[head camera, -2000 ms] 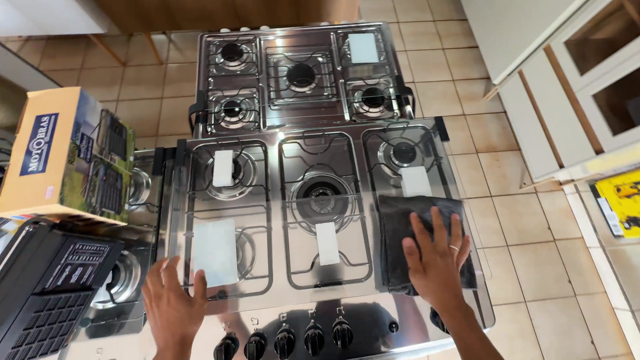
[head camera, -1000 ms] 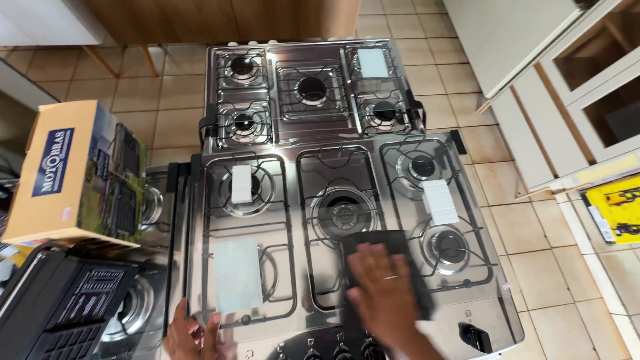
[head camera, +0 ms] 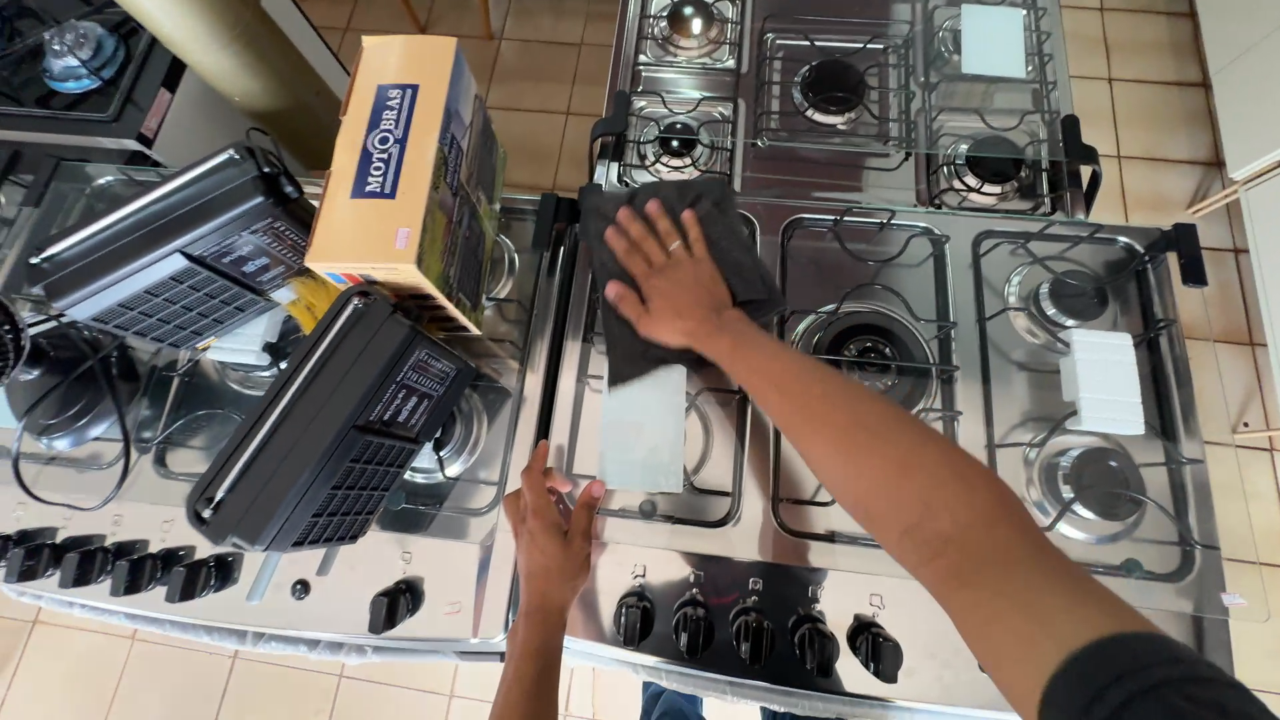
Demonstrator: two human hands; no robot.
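My right hand (head camera: 670,280) lies flat with fingers spread on a dark cloth (head camera: 735,225), pressing it to the clear glass lid over the back left burner of a stainless steel gas stove (head camera: 690,540). My left hand (head camera: 555,530) is at the lid's front left edge, its thumb and fingers apart; whether it grips the glass is hard to tell. Beyond its fingertips, a pale rectangular sheet (head camera: 645,430) lies over the front left burner, its far end reaching the cloth. White foam blocks (head camera: 1102,382) sit over the right burners. Black knobs (head camera: 752,635) line the front panel.
At the left, another stove (head camera: 470,600) carries a cardboard box (head camera: 380,160) and two black radios (head camera: 335,430), (head camera: 180,240). A further stove (head camera: 920,100) adjoins the far side. White furniture (head camera: 1240,90) stands at the right. Tiled floor (head camera: 1165,125) shows between.
My right hand and the cloth have moved from the stove's right side, through the middle, to its back left corner. My left hand stays near the front left edge. The view has turned left.
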